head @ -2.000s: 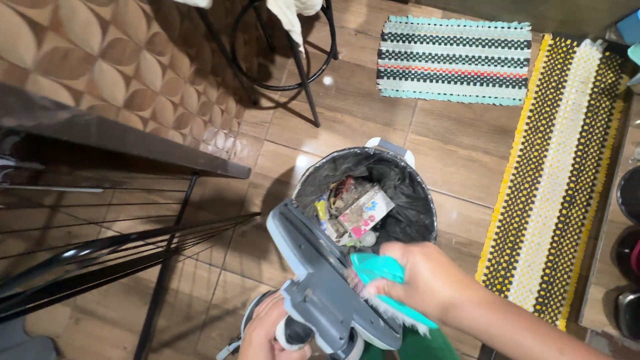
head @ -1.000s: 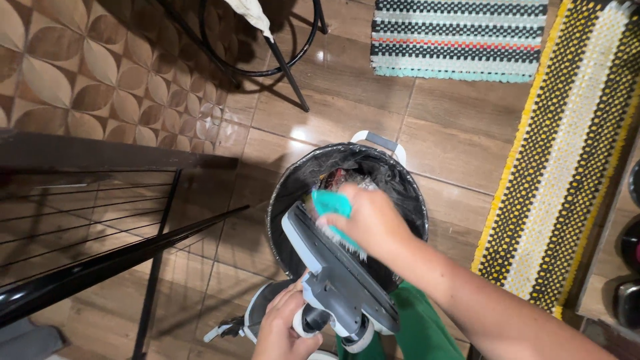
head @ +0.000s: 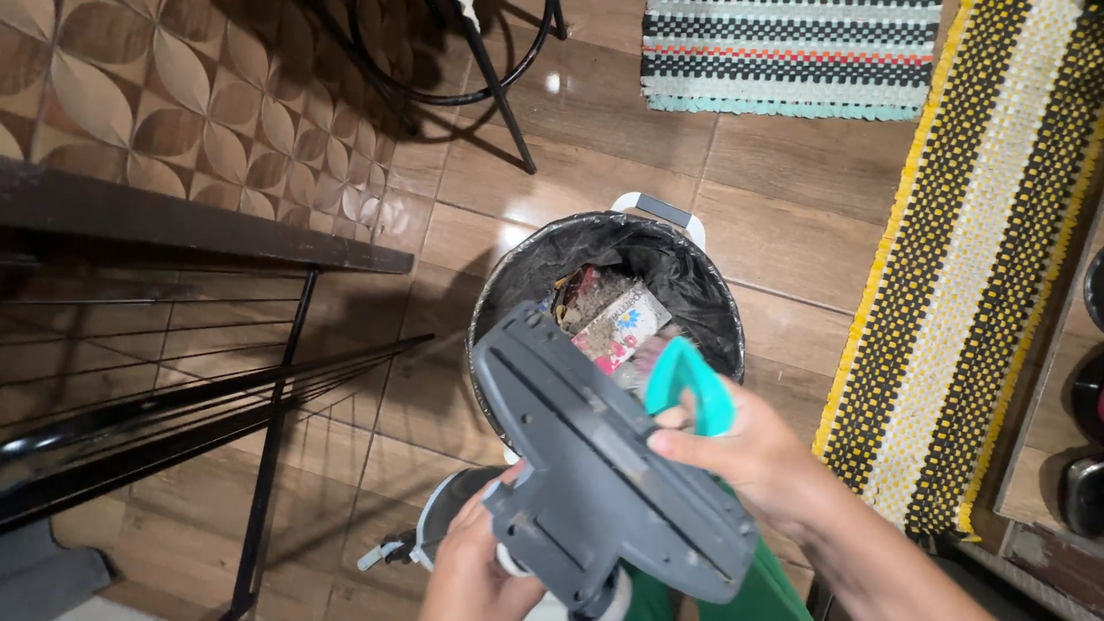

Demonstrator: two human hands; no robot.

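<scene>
My left hand [head: 479, 552] grips the neck of a grey floor-cleaner head [head: 604, 466], whose underside faces up with a long slot along it. A turquoise-handled brush [head: 694, 388] is held in my right hand [head: 750, 448], at the far edge of the head; its pale bristles are blurred and point toward the bin. Beneath both is a round bin [head: 740, 332] lined with a black bag. Dust, scraps and a printed carton [head: 623, 326] with flowers lie inside it. The head hides the bin's near side.
A black metal rack [head: 280, 379] is at the left, below a dark ledge [head: 198, 216]. Black stool legs [head: 504, 112] stand beyond the bin. Two woven rugs, one striped [head: 789, 56] and one yellow-edged [head: 949, 259], lie on the wood-look floor. Dark objects sit at the right edge.
My right hand has moved back from over the bin to the cleaner head's edge, with the brush still in it. The head now shows its underside more fully.
</scene>
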